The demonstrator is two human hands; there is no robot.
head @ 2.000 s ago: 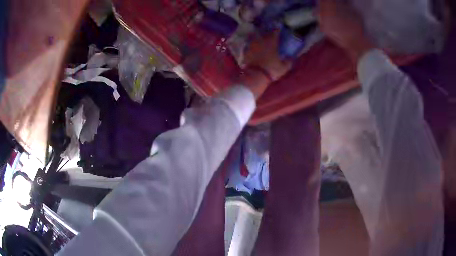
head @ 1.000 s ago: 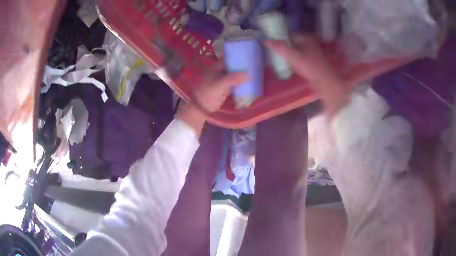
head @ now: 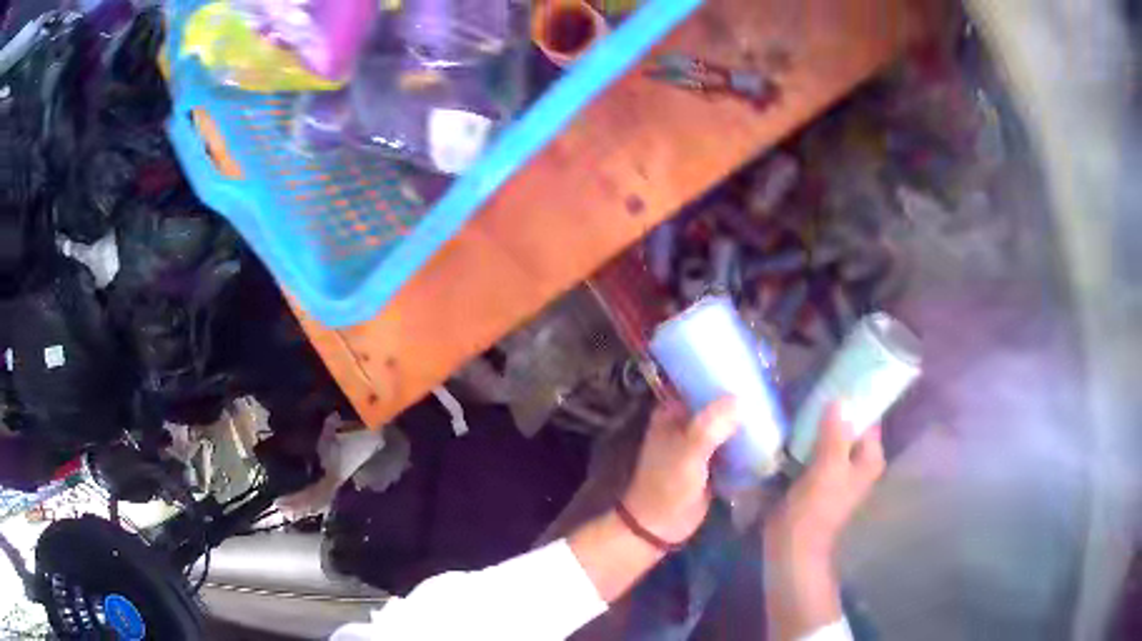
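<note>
My left hand holds a pale blue thread spool, tilted, its upper end towards the upper left. My right hand holds a pale green thread spool, tilted to the upper right. The lower ends of the two spools are close together; I cannot tell if they touch. Both hands are above a blurred heap of small spools beyond the board. The fingers behind the spools are hidden.
A blue plastic basket with bagged items stands on an orange-brown wooden board. A small dark metal tool lies on the board. Black plastic bags are heaped at the left. A black wheel-like part is at the lower left.
The view has swung up to the basket and board. My left hand still holds the blue spool. My right hand, blurred near the green spool before, now grips it. Both spools are above the heap.
</note>
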